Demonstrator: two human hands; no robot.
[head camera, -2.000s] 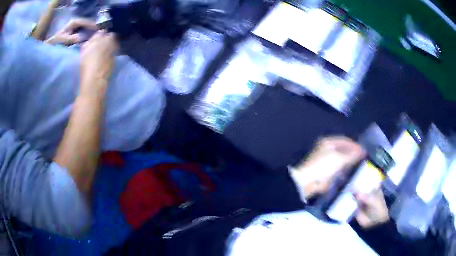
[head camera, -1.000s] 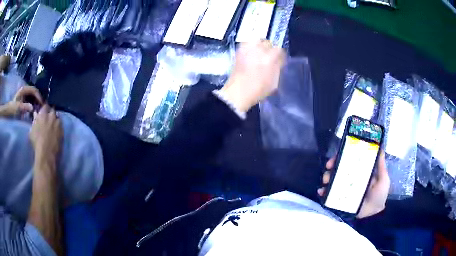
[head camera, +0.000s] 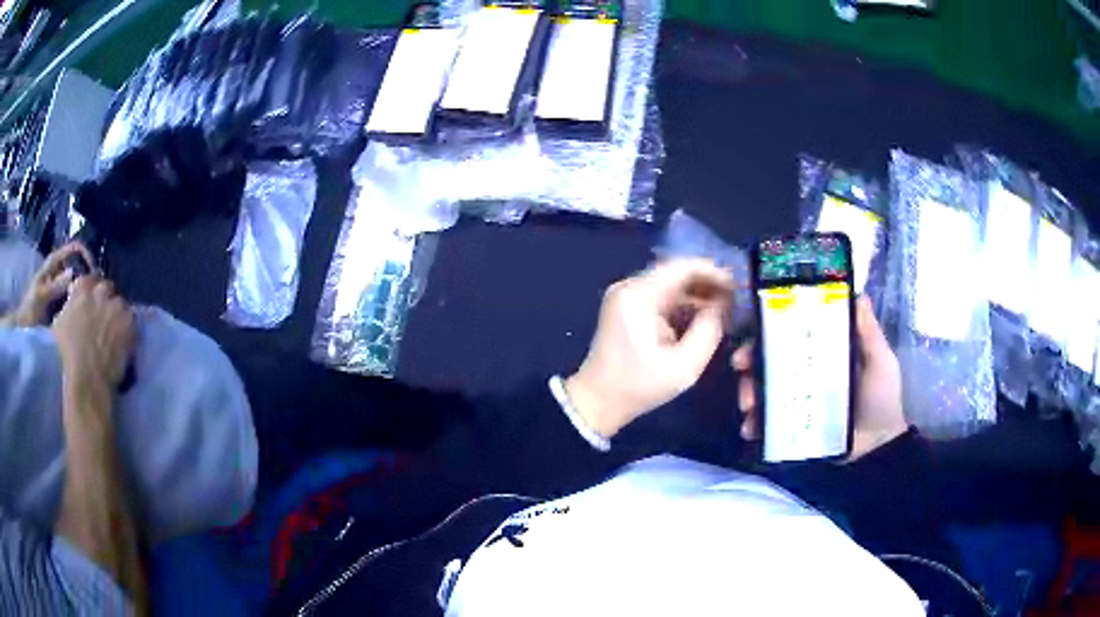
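A phone-shaped unit (head camera: 806, 362) stands nearly upright in my right hand (head camera: 887, 392), with its green circuit board at the top, yellow tape below it and a large white face. My right fingers wrap both its sides. My left hand (head camera: 657, 344) is just left of the unit, fingers curled and blurred. A clear plastic bag (head camera: 694, 239) shows behind the left fingertips, pinched in them; its lower part is hidden by the hand.
Three white-faced units (head camera: 489, 63) lie at the back on bubble bags (head camera: 483, 175). A bagged circuit board (head camera: 376, 295) and a plastic bag (head camera: 271, 241) lie left. Bagged units (head camera: 947, 271) line the right. A neighbour's hands (head camera: 91, 313) are far left; a green belt (head camera: 772, 24) runs behind.
My left hand has come down and right from the back units, and the flat bag has left its place on the mat. My right hand has raised the unit and turned it more upright.
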